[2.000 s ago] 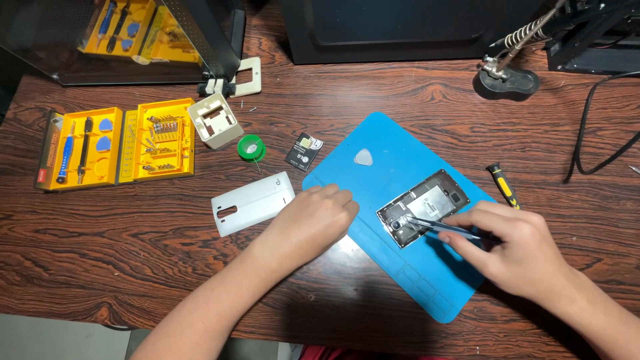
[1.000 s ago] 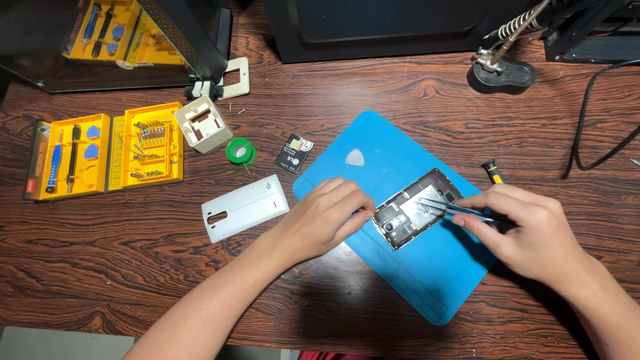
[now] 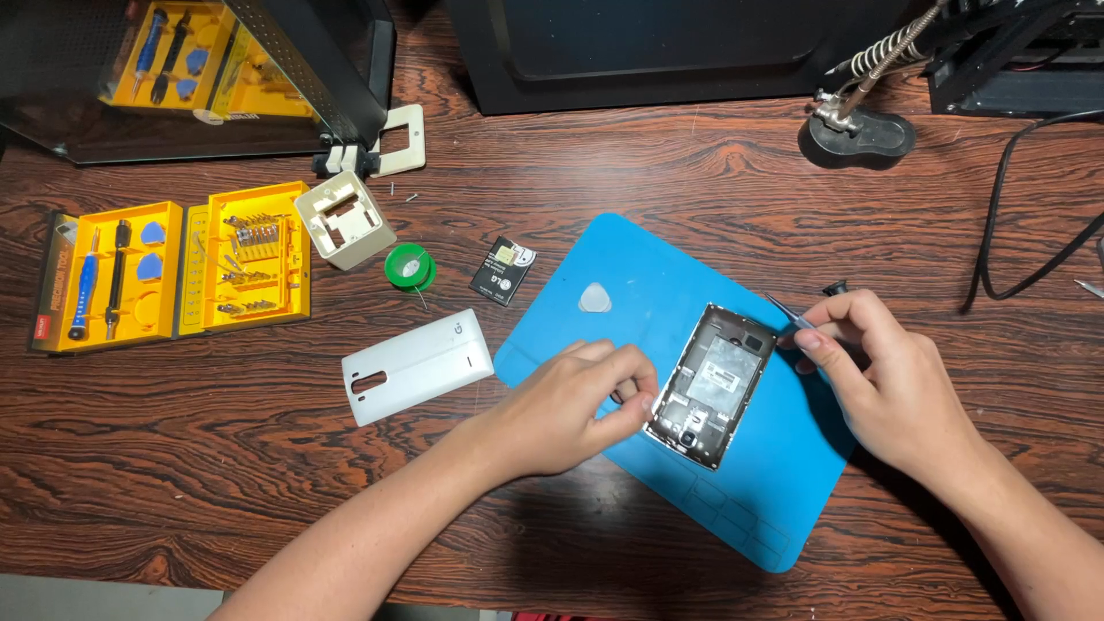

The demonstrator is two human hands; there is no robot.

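A smartphone with its back off lies face down on a blue silicone work mat, its camera end toward me. My left hand is at the phone's left edge, thumb and fingertips close together; whether it grips the edge cannot be told. My right hand holds tweezers beside the phone's upper right corner, their tips pointing up and left. A black-ended tool shows just behind the right fingers, mostly hidden. A pale triangular opening pick rests on the mat's upper left part.
Left of the mat are a white phone back cover, a phone battery, a green solder spool, a cream plastic box and a yellow precision tool kit. A black stand base and black cable lie at right.
The phone has turned on the mat, its camera end now nearer me. The tweezers were over the phone's inside and are now beside its upper right corner, pointing away from it.
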